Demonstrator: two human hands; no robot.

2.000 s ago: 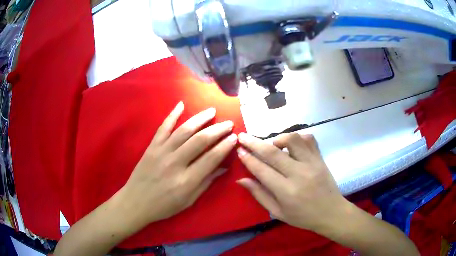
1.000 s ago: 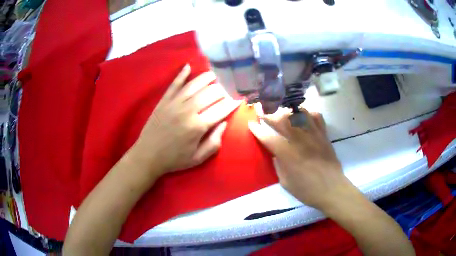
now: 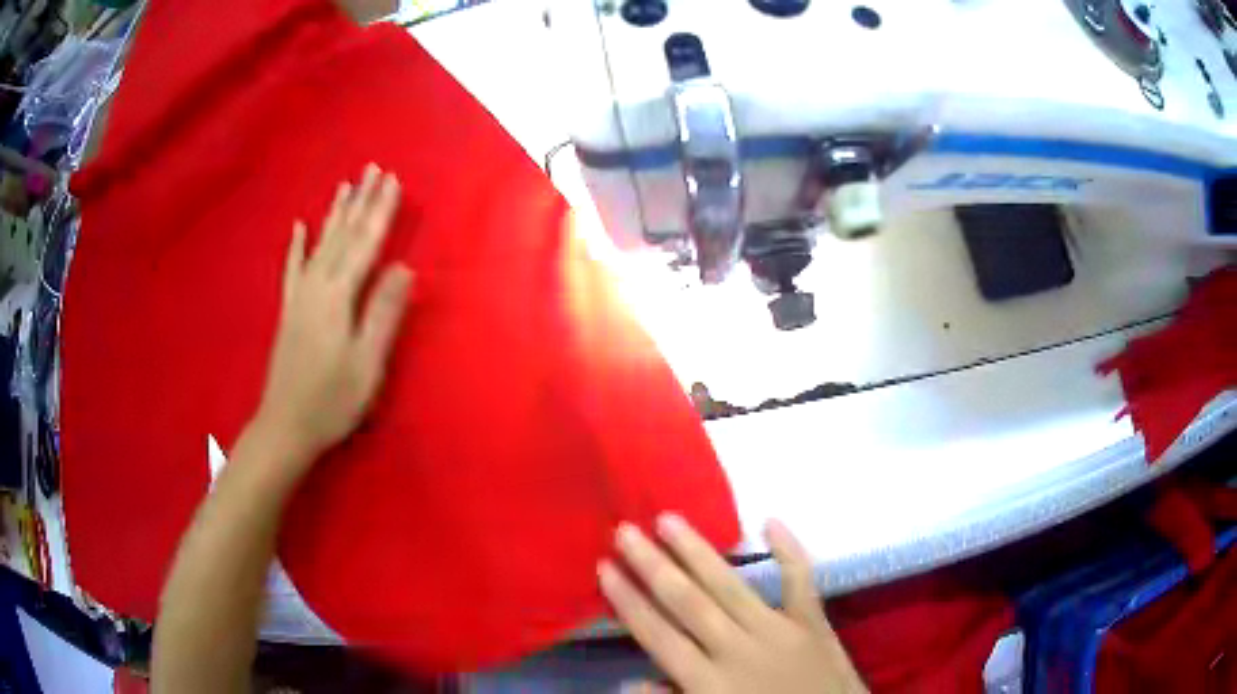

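Note:
A large red fabric panel point(image 3: 461, 407) lies on the left of the white table, its right edge running past the bright glow at the needle area. My left hand point(image 3: 339, 312) lies flat on the red cloth at the left, fingers pointing up. My right hand point(image 3: 719, 617) is at the panel's lower right corner, fingertips at the cloth, fingers spread, its lower part cut off by the frame edge. The sewing machine head point(image 3: 800, 156) is above and right of both hands. Whether cloth is under the presser foot is hidden by glare.
A dark phone point(image 3: 1015, 251) lies on the machine bed. A ragged red scrap point(image 3: 1180, 359) lies at the right. A blue crate point(image 3: 1085, 610) with red pieces stands below the table's right edge. More red cloth point(image 3: 923, 637) hangs below the front edge.
My left hand has moved left, away from the needle. My right hand has moved down and toward me from the needle area. The panel has turned, its lower corner now nearer the table's front edge.

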